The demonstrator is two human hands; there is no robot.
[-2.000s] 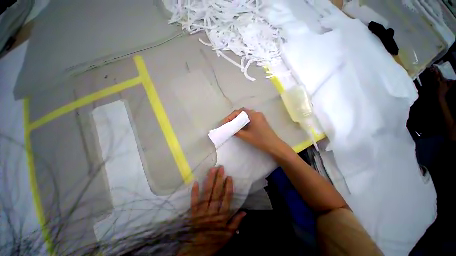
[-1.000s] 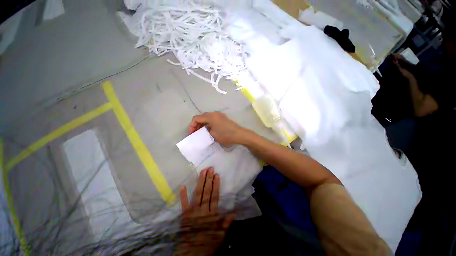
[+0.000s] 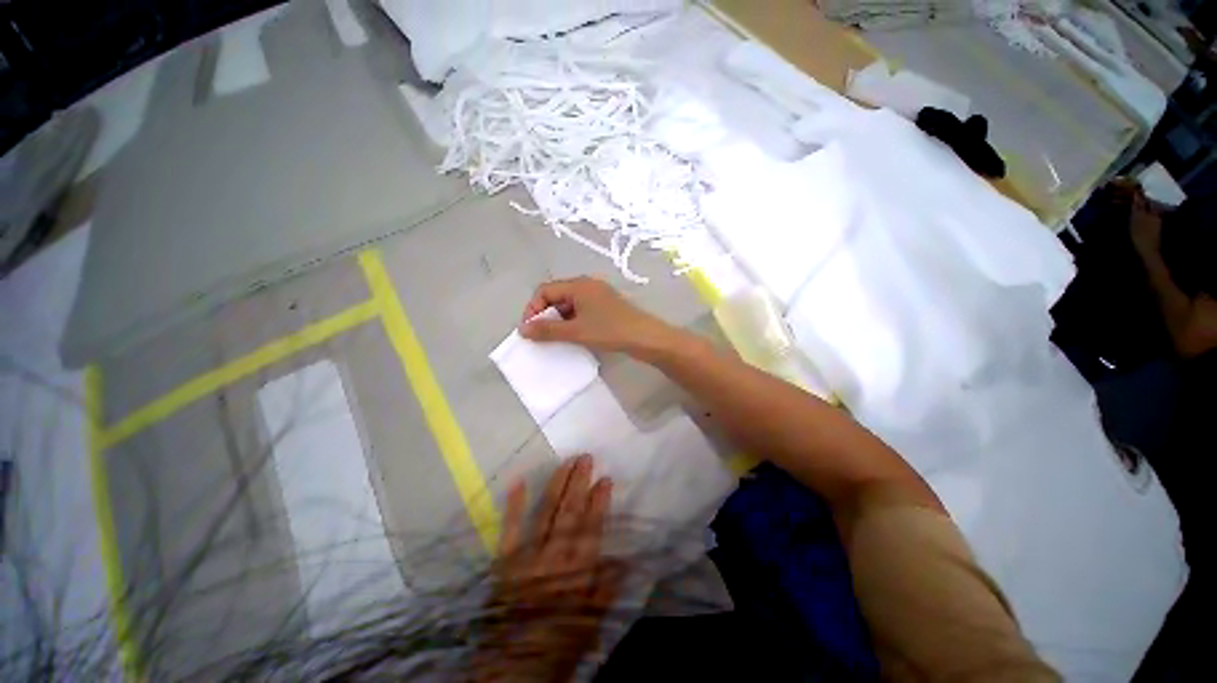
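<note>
A white cut panel [image 3: 654, 487] lies over the grey layout board [image 3: 467, 287] in front of me. One strap end [image 3: 554, 380] points up and away, and another [image 3: 320, 467] lies flat at the left between yellow tapes. My right hand [image 3: 577, 320] pinches the tip of the nearer strap end between thumb and fingers. My left hand [image 3: 554, 560] lies with fingers spread on the panel's near part, partly hidden by blurred dark hair. A pale yellowish squeeze bottle [image 3: 758, 327] lies by the board's right edge, partly washed out by glare.
A tangled white strip pile [image 3: 574, 147] lies at the board's upper part. White panels [image 3: 921, 320] drape over the table at right. Grey stacked panels [image 3: 254, 174] lie beyond the yellow tape [image 3: 427, 394]. A black item [image 3: 961, 138] and another person's arm [image 3: 1181, 287] are at far right.
The strap end was folded back in my right hand; it now lies extended, with my hand at its tip. My left hand stays on the panel. The camera view has shifted.
</note>
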